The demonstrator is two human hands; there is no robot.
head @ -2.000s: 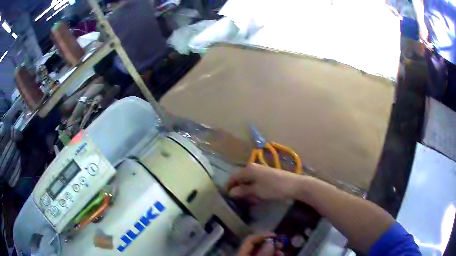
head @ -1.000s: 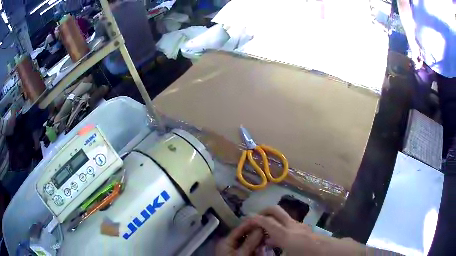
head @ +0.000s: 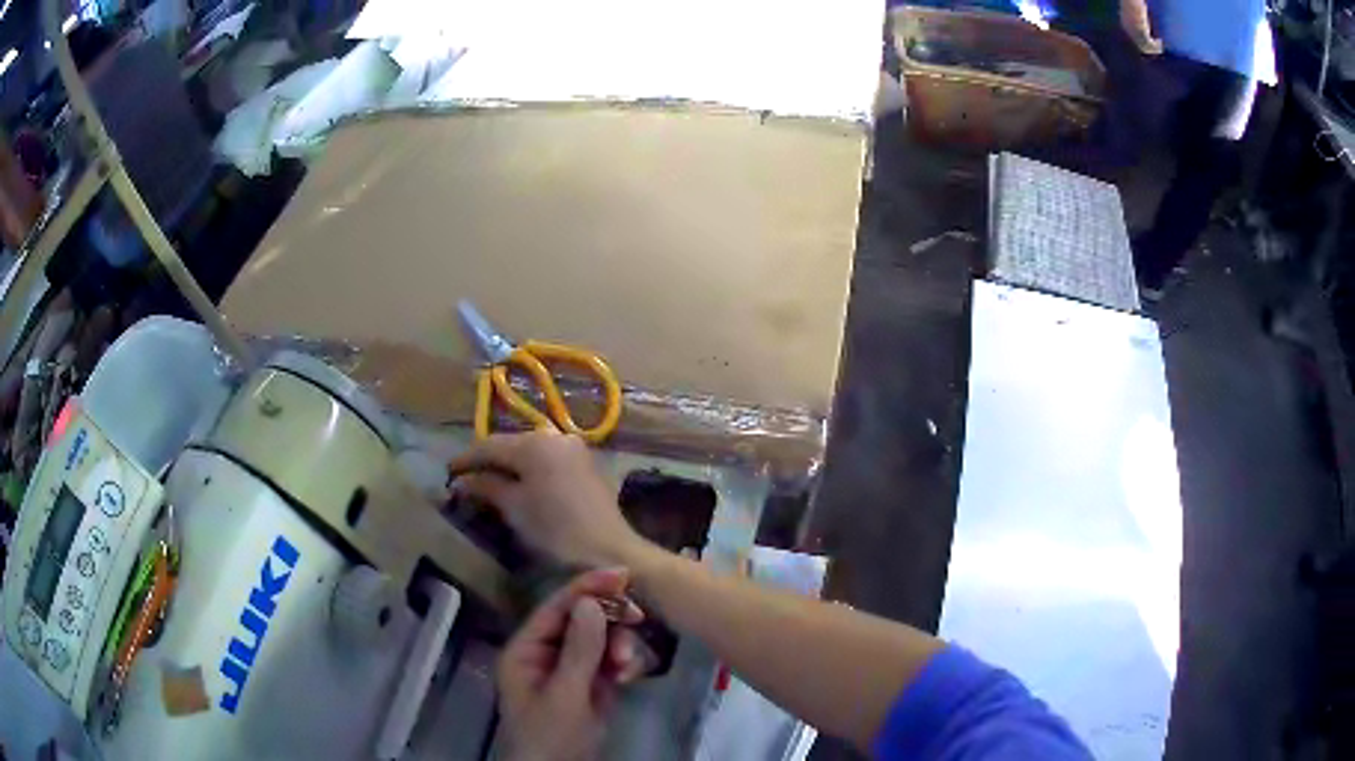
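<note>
The cream JUKI sewing machine (head: pixel 283 595) lies at the lower left. My right hand (head: pixel 543 491) reaches across beside its handwheel end, just below the orange-handled scissors (head: pixel 557 390). Its fingers are curled over small dark items, and any hold is unclear. My left hand (head: pixel 568 669) is below it, palm partly up, with thumb and fingers pinched together. Something tiny may be at its fingertips, but it is too blurred to name. The needle area is not in view.
A brown cardboard extension (head: pixel 595 253) with taped edges lies behind the scissors, with white fabric (head: pixel 669 52) beyond. A dark tray-like recess (head: pixel 669 513) is right of my right hand. A white board (head: pixel 1055 520), an orange-brown crate (head: pixel 996 89) and a person (head: pixel 1211 45) are at right.
The view has swung right, so the machine and scissors appear further left. My right hand has moved from beside my left hand back towards the scissors. My left hand now shows more fully.
</note>
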